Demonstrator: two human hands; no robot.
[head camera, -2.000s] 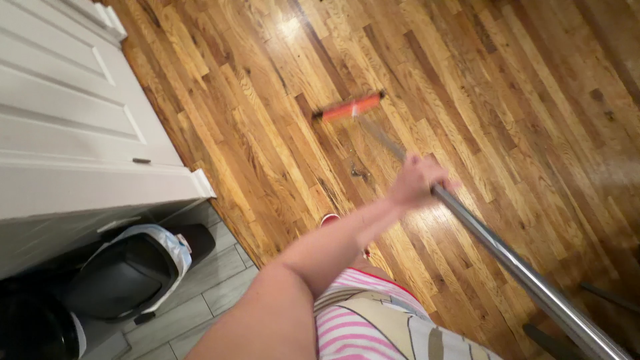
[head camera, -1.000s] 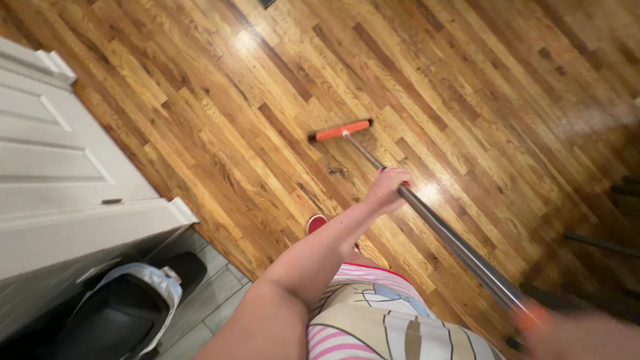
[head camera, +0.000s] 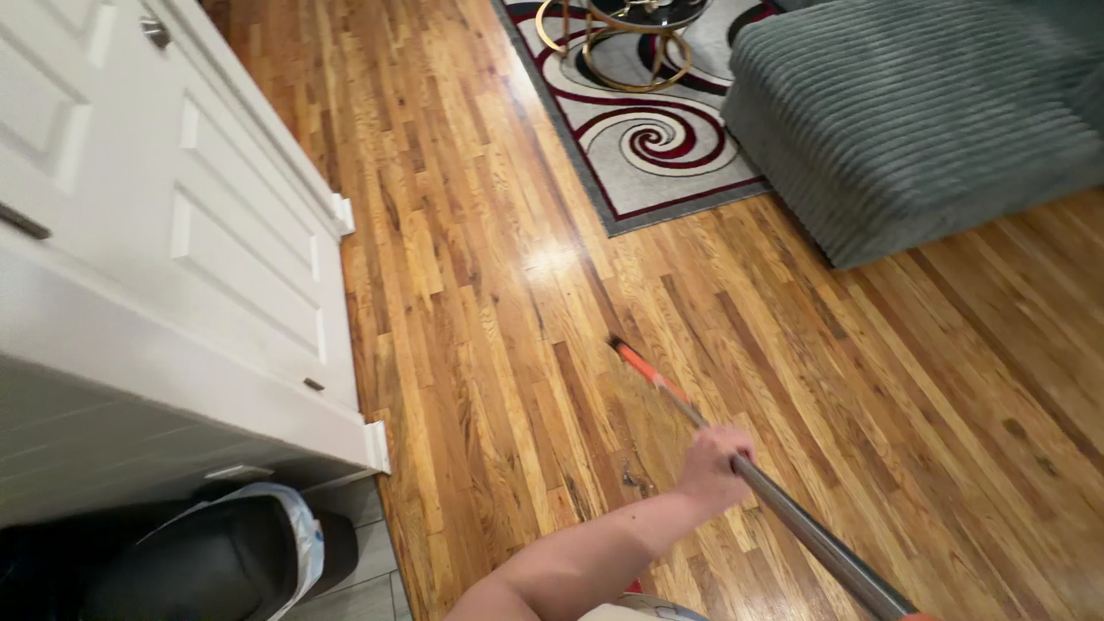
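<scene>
My left hand (head camera: 718, 459) is closed around the metal handle of a push broom (head camera: 819, 530), low on the pole near its head. The handle runs down to the lower right edge, where a bit of orange shows. Of my right hand nothing can be made out. Beyond my left hand, the orange broom head (head camera: 640, 364) with dark bristles at its far end rests on the wooden floor (head camera: 466, 345). A small pile of debris (head camera: 636, 479) lies on the boards just left of my left wrist.
A white panelled door (head camera: 250, 224) stands at left, above a black trash can (head camera: 207, 552) with a bag liner on grey tiles. A swirl-patterned rug (head camera: 595, 185) carries a gold-framed table (head camera: 638, 86). A grey corduroy sofa (head camera: 914, 121) is at upper right.
The view has tilted up, bringing the rug and sofa in. The broom head has turned and sits farther from the debris. My right hand, blurred at lower right a second ago, has left the view.
</scene>
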